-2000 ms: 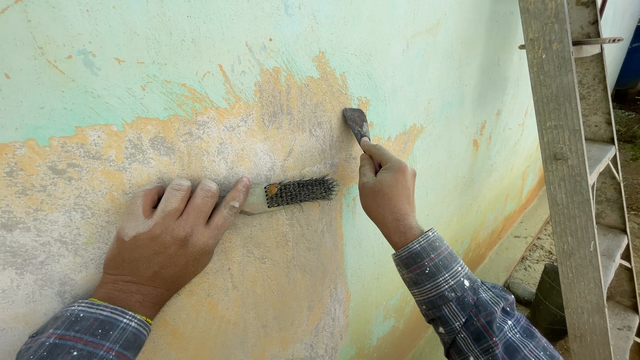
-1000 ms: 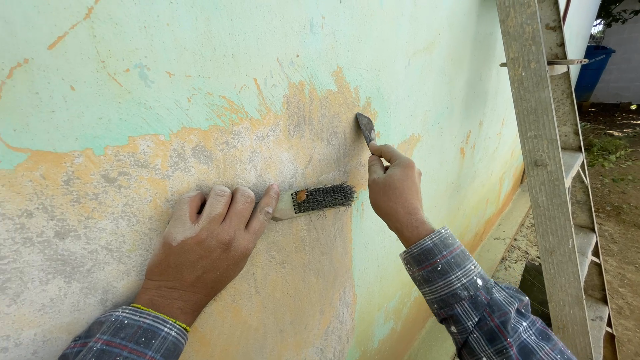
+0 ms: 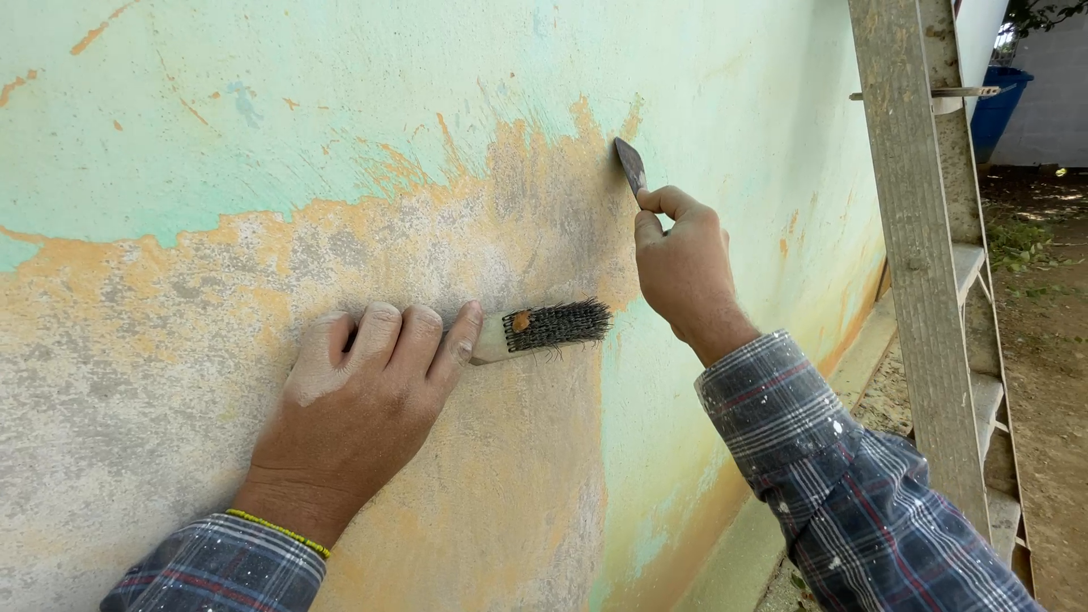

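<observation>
My left hand [image 3: 365, 399], dusty with white powder, is closed on the handle of a wire brush [image 3: 557, 327] and rests against the wall. The brush's dark bristles face outward and point right, with an orange paint chip among them. My right hand [image 3: 684, 255] grips a small scraper [image 3: 631, 163], whose handle is mostly hidden in the fingers. The blade's tip is at the wall, by the upper right edge of the scraped patch. The painted wall [image 3: 722, 85] is pale green; the bared patch [image 3: 476, 246] shows orange paint and grey plaster.
A paint-specked ladder [image 3: 914, 212] stands close on the right, beside my right sleeve. Behind it are a blue bin [image 3: 999, 110] and bare dirt ground [image 3: 1045, 374] with some green leaves. A ledge [image 3: 731, 544] runs along the wall's foot.
More green paint has come off near the blade, where a short new orange streak shows at the patch's upper right. Both hands keep their tools. The view has shifted somewhat.
</observation>
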